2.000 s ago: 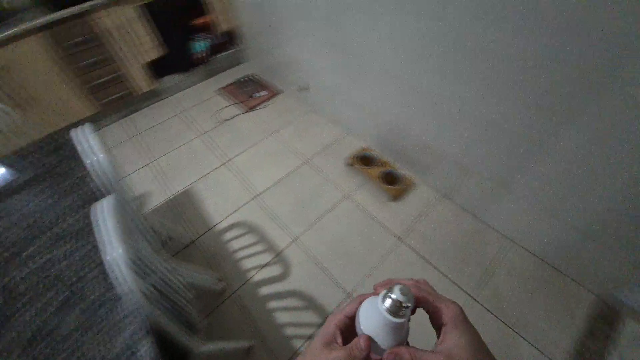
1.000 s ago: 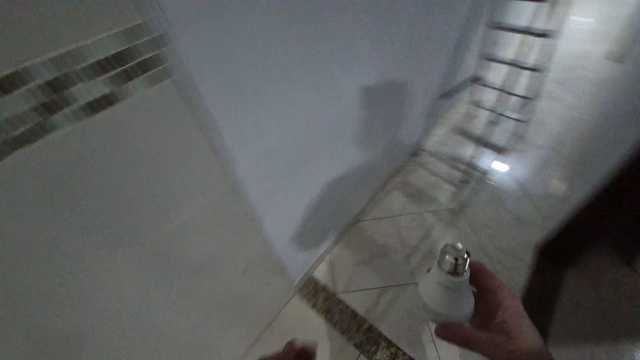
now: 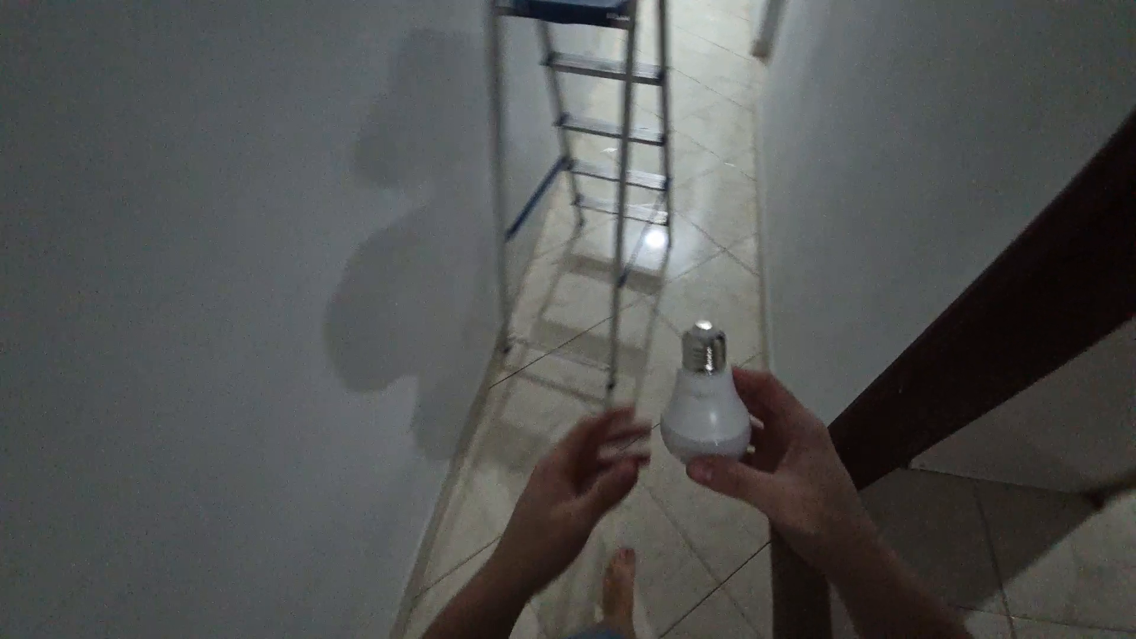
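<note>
A white light bulb (image 3: 707, 417) with a silver screw base pointing up is held by my right hand (image 3: 790, 461), the thumb low on its front and the fingers at its right side. Just left of the bulb, my left hand (image 3: 581, 488) is raised with its fingers apart, slightly blurred, and does not touch it. Beyond both hands an aluminium stepladder (image 3: 619, 213) with blue parts stands on the tiled floor; its top runs out of view.
A pale wall (image 3: 222, 311) with shadows on it runs along the left, another wall (image 3: 887, 177) along the right. A dark wooden door frame (image 3: 985, 328) crosses the right side. A bare foot (image 3: 619, 581) is on the floor tiles (image 3: 701, 550).
The view has turned from the room with chairs to the passage with the stepladder. Both hands were around the bulb; now only my right hand holds it. My left hand has come further into view.
</note>
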